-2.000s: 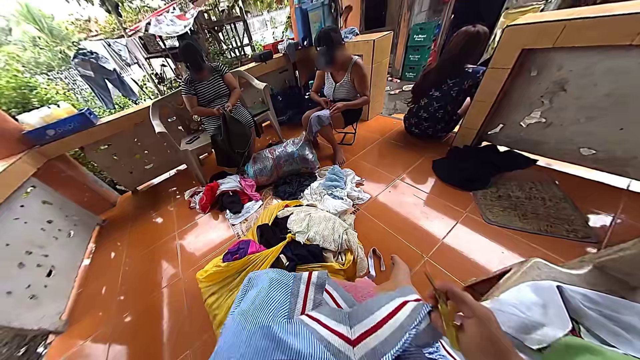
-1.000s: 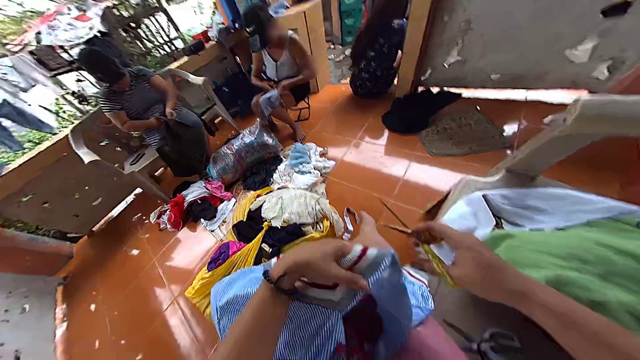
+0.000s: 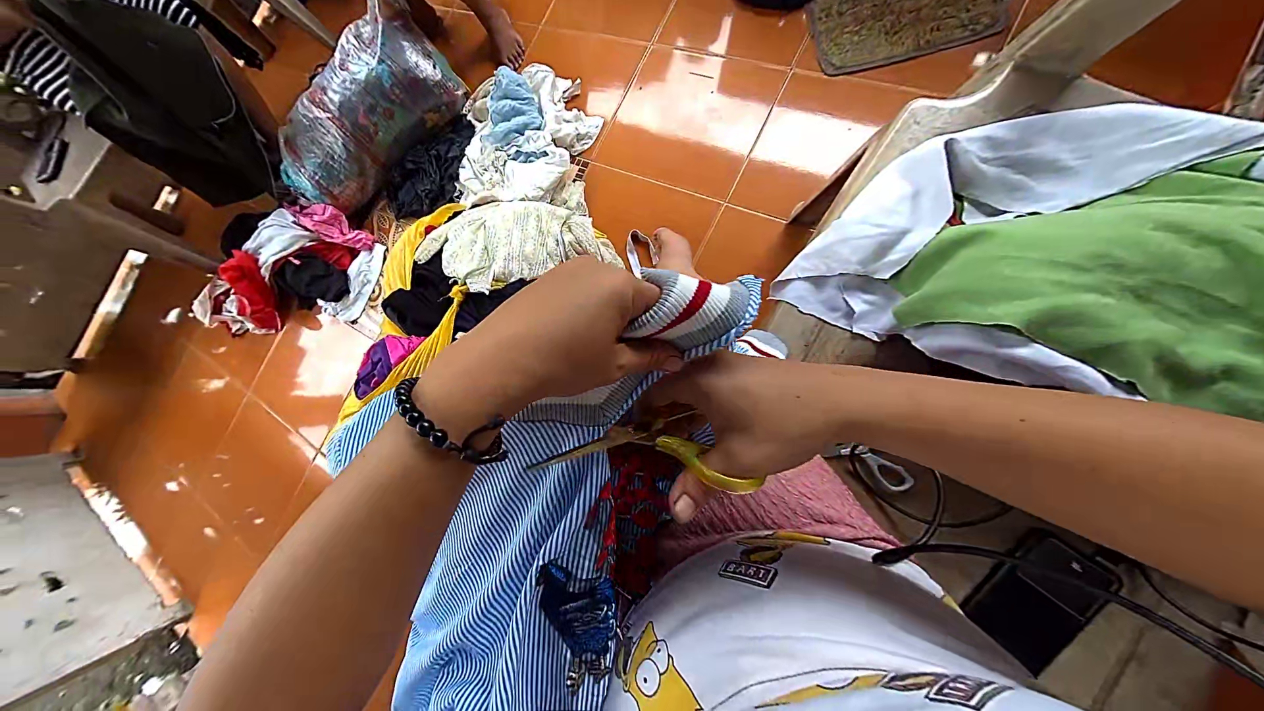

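Observation:
A blue-and-white striped garment [image 3: 494, 553] lies over my lap, with a ribbed band in grey, white and red. My left hand [image 3: 592, 321], a black beaded bracelet at its wrist, pinches this ribbed band [image 3: 691, 308]. Just right of it and lower, my right hand [image 3: 736, 415] holds yellow-handled scissors [image 3: 706, 466] and touches the garment. The scissor blades point left, across the striped cloth; how far they are apart is hard to tell. My right fingertips are partly hidden by the cloth.
Ahead on the tiled floor lie a pile of clothes [image 3: 518, 237], a smaller pile [image 3: 296, 262] and a filled clear plastic bag [image 3: 370, 114]. Green cloth [image 3: 1096, 267] rests on a chair at right. A black device [image 3: 1042, 597] with cables lies lower right. Another person's foot [image 3: 502, 38] shows at the top.
The view has tilted down closer to my lap. My right hand with the scissors has moved in from the right to the striped garment, beside my left hand.

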